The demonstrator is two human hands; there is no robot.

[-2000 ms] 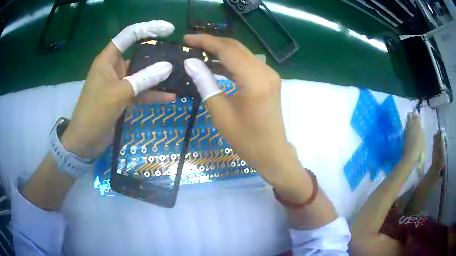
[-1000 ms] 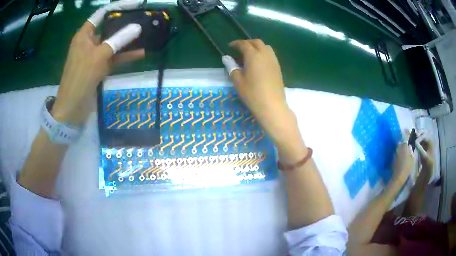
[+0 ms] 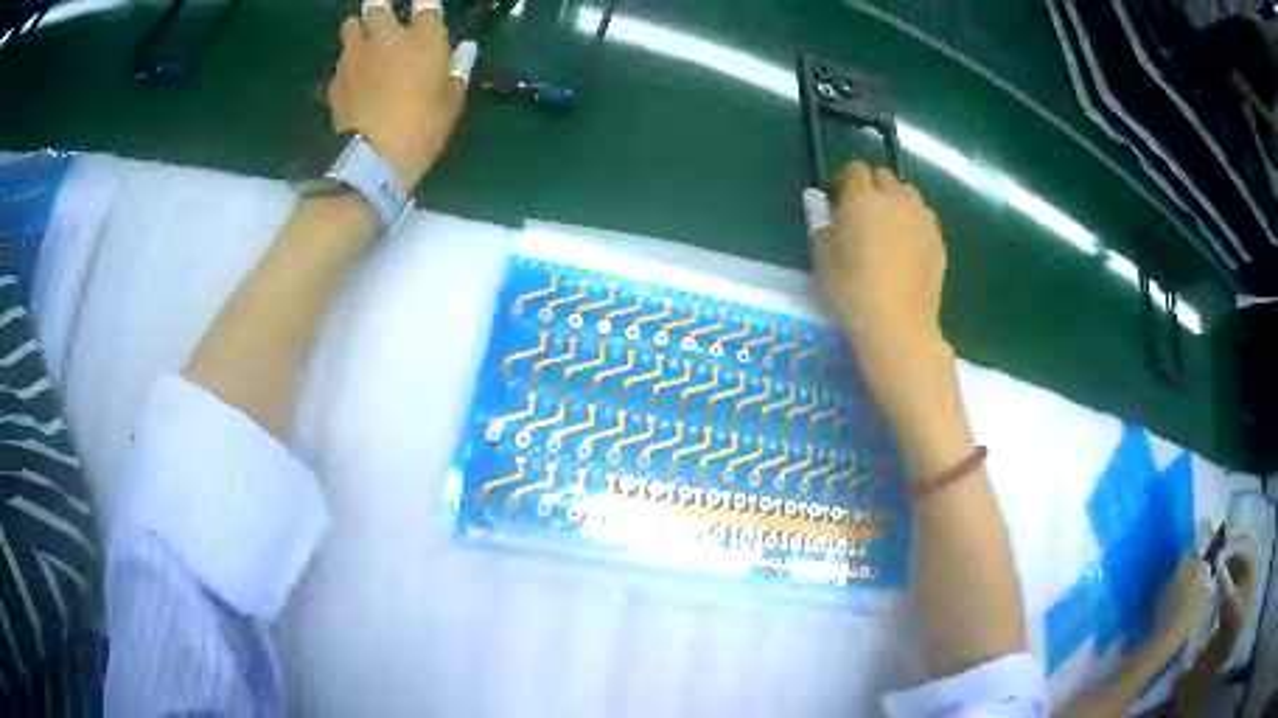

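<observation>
My right hand [image 3: 883, 246] grips the lower end of a black phone middle frame [image 3: 849, 101] over the green belt. A white cot covers its thumb, and the frame's camera block points away from me. My left hand [image 3: 398, 98] reaches over the belt at the top edge, its cotted fingertips partly cut off. Dark frame parts show beside it, but whether it holds one I cannot tell. The blue carrier sheet [image 3: 673, 400], with rows of orange flex strips and white rings, lies in front of me, with glare on its near edge.
The green conveyor belt [image 3: 673, 154] carries other black frames, at upper left [image 3: 161, 68] and far right [image 3: 1160, 330]. White foam [image 3: 379, 421] covers the bench edge. Crossed blue sheets [image 3: 1121, 547] lie at right, beside another person's hands [image 3: 1198, 617]. Another blue sheet [image 3: 25, 211] shows at left.
My left hand has moved up and away over the belt; the frame it held is no longer clearly visible. My right hand has moved right and now grips a frame. The view has shifted.
</observation>
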